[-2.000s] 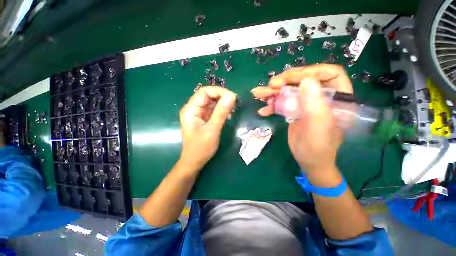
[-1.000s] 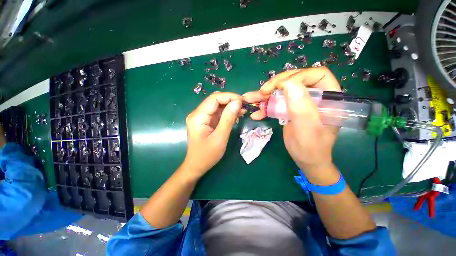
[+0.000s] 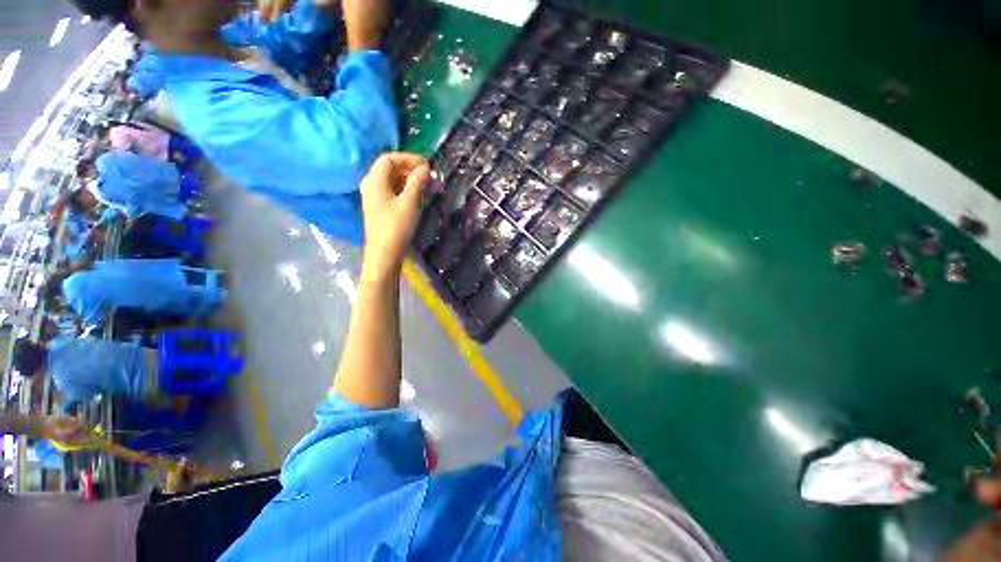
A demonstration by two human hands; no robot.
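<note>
My left hand is raised at the left edge of the black compartment tray, fingertips pinched together near its outer cells. Whether a small part is between the fingertips cannot be told. Most tray cells show glinting parts; some near the lower end look dark. My right hand is blurred and mostly cut off at the lower right corner. What it holds is out of the picture. A crumpled white tissue with pink stains lies on the green bench left of it.
Loose components lie on the green bench at right, near the white stripe. A person in blue works at upper left beside another tray. More blue-clothed people sit along the far left. A yellow floor line runs below the tray.
The view has swung left and tilted. My left hand has moved from beside the syringe tip to the tray. The syringe has left the picture, and my right hand nearly so.
</note>
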